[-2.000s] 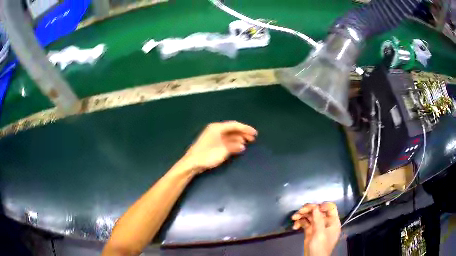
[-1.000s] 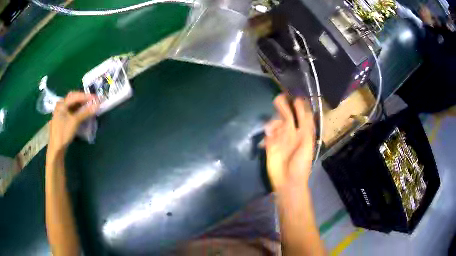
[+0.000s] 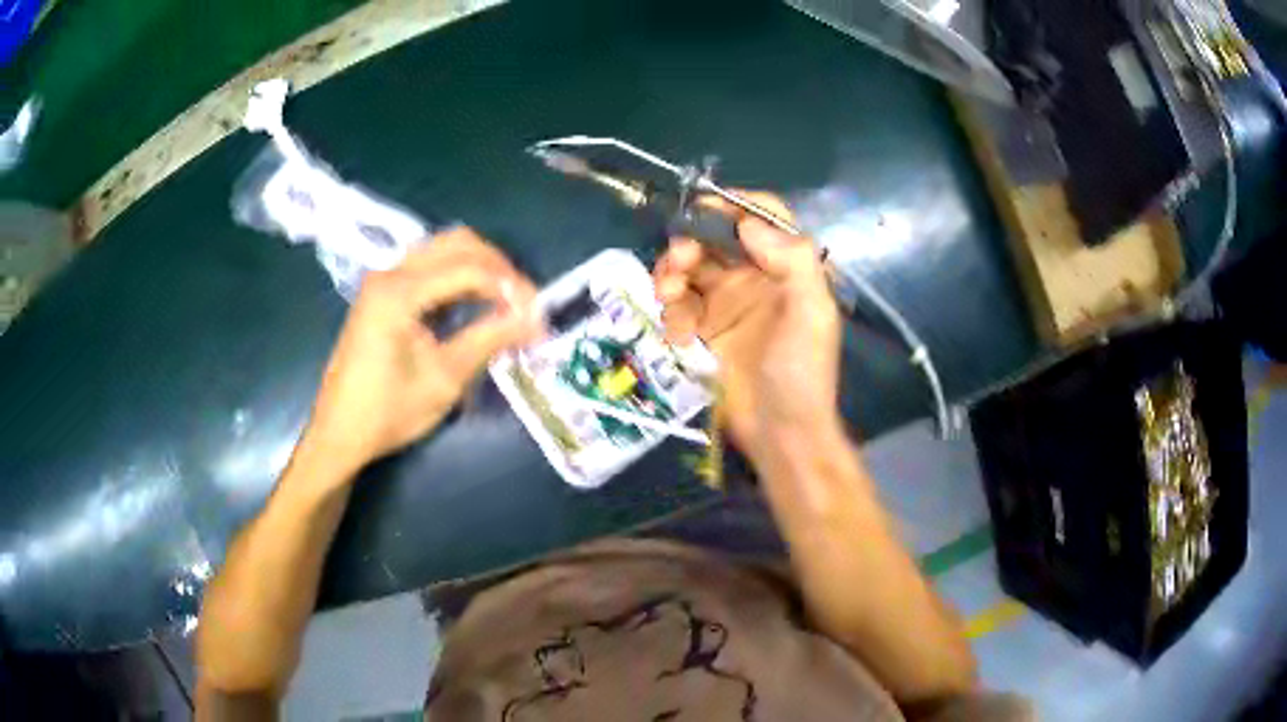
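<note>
The white power strip housing (image 3: 542, 416) lies open on the dark green bench in front of me, with a small green circuit board (image 3: 600, 370) and a yellow component inside. A brass contact strip (image 3: 713, 449) hangs at its right edge by a white wire. My left hand (image 3: 424, 339) is at the housing's upper left edge, fingers bent; the fingertips are blurred. My right hand (image 3: 755, 303) holds the soldering iron (image 3: 621, 181), its tip pointing left above the housing, with a pale feed tube along it. The bagged power cord (image 3: 318, 212) trails to the upper left.
The black parts box (image 3: 1052, 494) with brass strips (image 3: 1174, 494) stands at the right, beyond the bench edge. A wooden tray (image 3: 1059, 268) and a dark device (image 3: 1115, 141) are at the upper right. The clear hood's rim (image 3: 917, 35) shows at the top. The conveyor's pale rail (image 3: 184, 162) crosses the upper left.
My left hand has brought the housing and bagged cord from the conveyor side to the bench before me. My right hand, empty-looking before, now holds the soldering iron beside the housing.
</note>
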